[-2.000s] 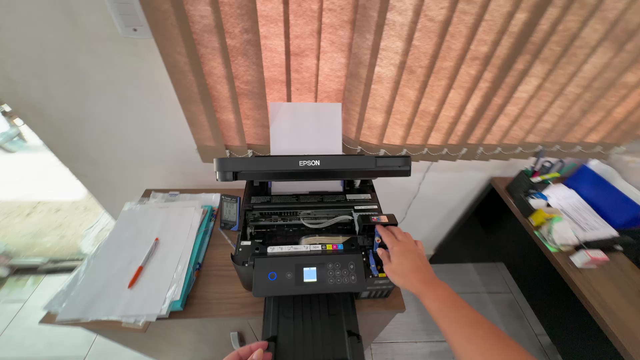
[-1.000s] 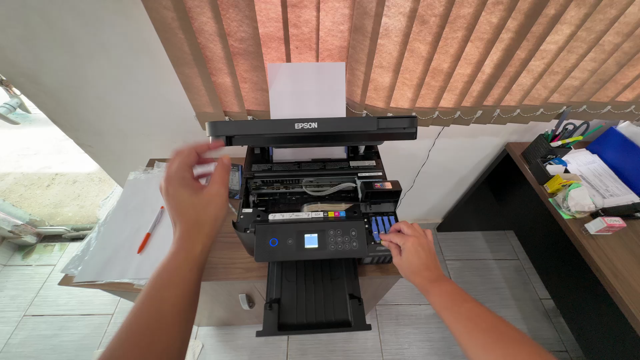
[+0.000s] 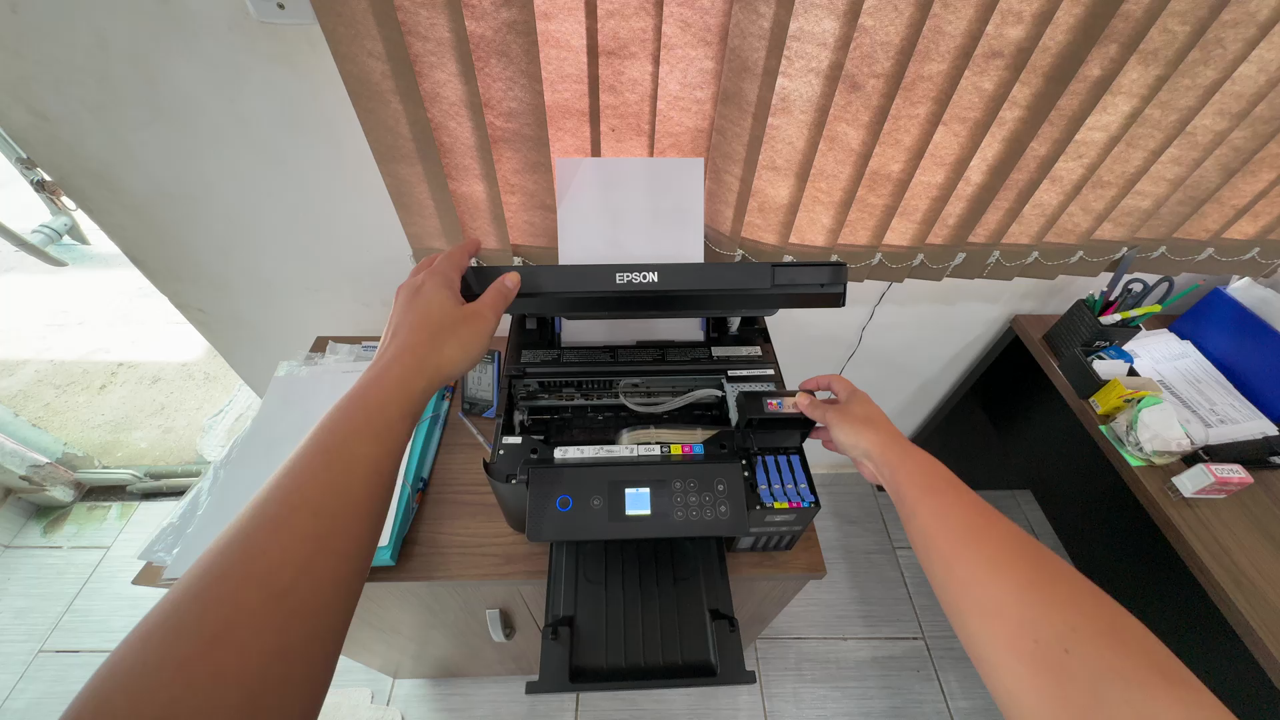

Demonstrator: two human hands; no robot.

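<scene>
A black Epson ink tank printer stands with its scanner unit raised. My left hand grips the left end of that unit, thumb in front. On the right, my right hand pinches the upright ink tank cover by its right edge. Below the cover, several blue tank caps are closed over colour-marked tanks. White tubing shows inside the printer. White paper stands in the rear feed, and the output tray is extended in front.
The printer rests on a wooden cabinet. To its left lie papers, a teal folder and a small device with a screen. At right, a desk holds a pen holder, papers and a small box. Vertical blinds hang behind.
My left hand has moved onto the raised scanner unit, which it was not touching a second ago. My right hand has gone from the blue tank caps up to the tank cover.
</scene>
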